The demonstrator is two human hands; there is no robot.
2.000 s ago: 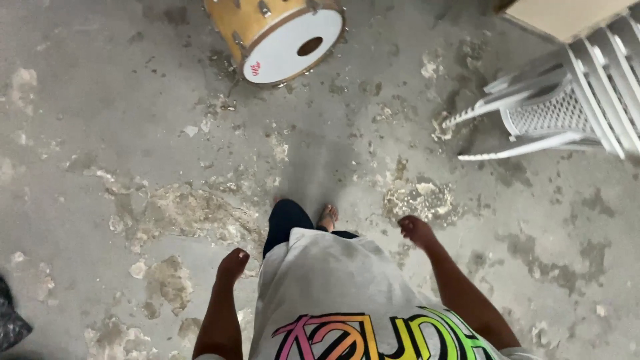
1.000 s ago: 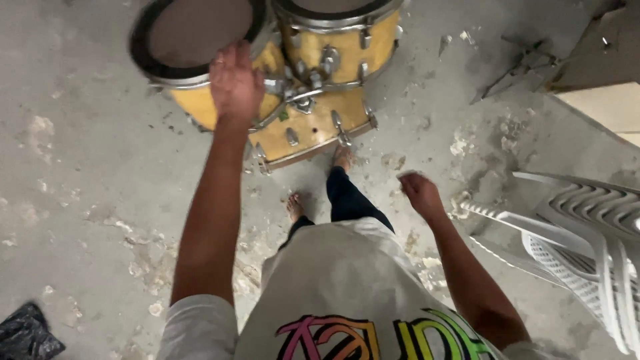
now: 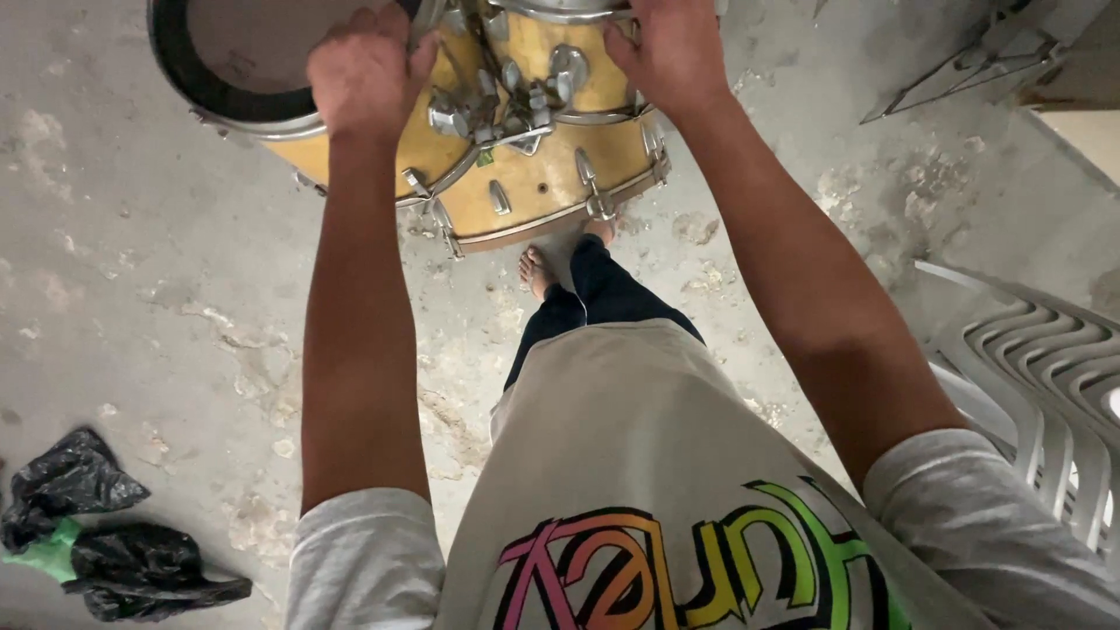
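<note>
A yellow bass drum (image 3: 534,188) with metal lugs rests on the floor just beyond my bare feet, and two tom drums are mounted above it. My left hand (image 3: 367,74) is on the near rim of the left tom (image 3: 262,52), which has a dark-edged head. Over the rim of the right tom (image 3: 538,44) lies my right hand (image 3: 669,52), partly cut off by the top edge. How far the fingers of either hand wrap around the rims cannot be told. A metal tom mount (image 3: 516,109) sits between the toms.
Stacked white plastic chairs (image 3: 1032,376) stand at the right. Black plastic bags (image 3: 144,560) with a green piece lie on the floor at lower left. A dark metal stand (image 3: 971,66) and a pale box-like object (image 3: 1081,140) are at upper right. The concrete floor has worn patches.
My right hand has moved up from beside my body to the right tom. My left hand stays at the left tom, where it was a second ago. Two seconds ago both hands hung by my sides.
</note>
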